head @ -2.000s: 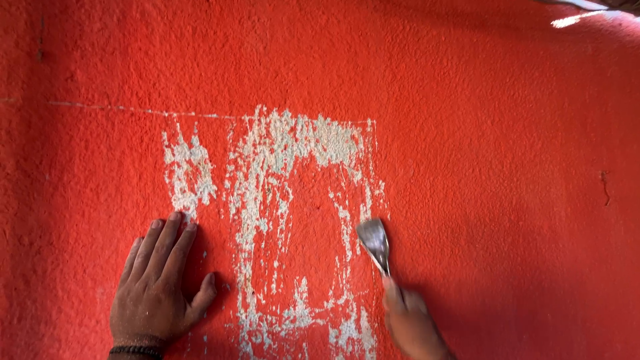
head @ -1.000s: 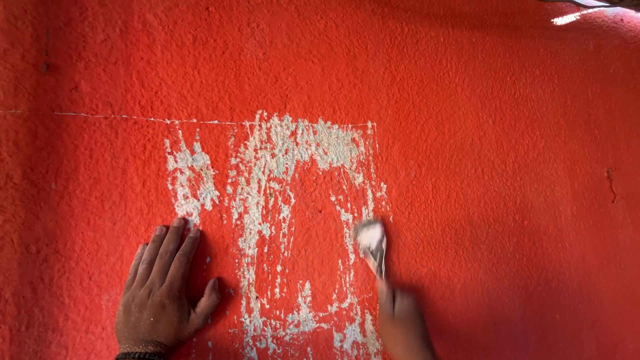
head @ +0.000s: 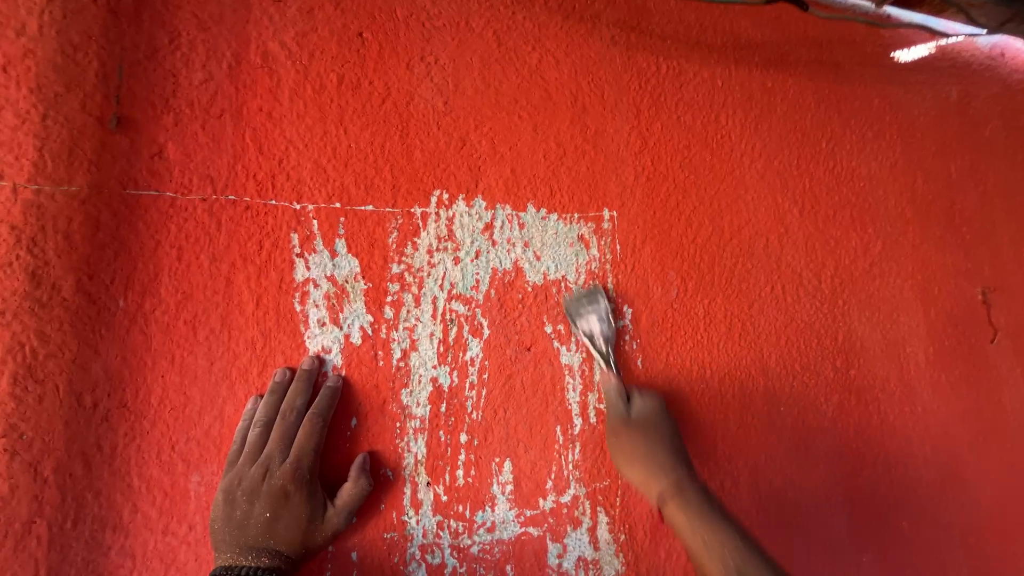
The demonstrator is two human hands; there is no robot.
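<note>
My left hand (head: 280,472) lies flat against a textured red painted wall (head: 768,264), its fingertips at the lower end of a small scraped patch (head: 324,280). In my right hand (head: 644,436) is a metal paint scraper (head: 594,320), its blade on the wall near the upper right part of a larger scraped area (head: 472,240). Pale plaster shows there in rough vertical streaks around a red middle. The scraper's handle is mostly hidden in my fist.
A thin scored line (head: 264,200) runs across the wall to the top of the scraped area. At the top right are a cable (head: 848,18) and a bright spot of light (head: 928,50). A small crack (head: 990,316) marks the wall at the right.
My right hand has moved up the wall with the scraper, which was lower on the right side of the scraped area. My left hand has stayed flat in about the same place.
</note>
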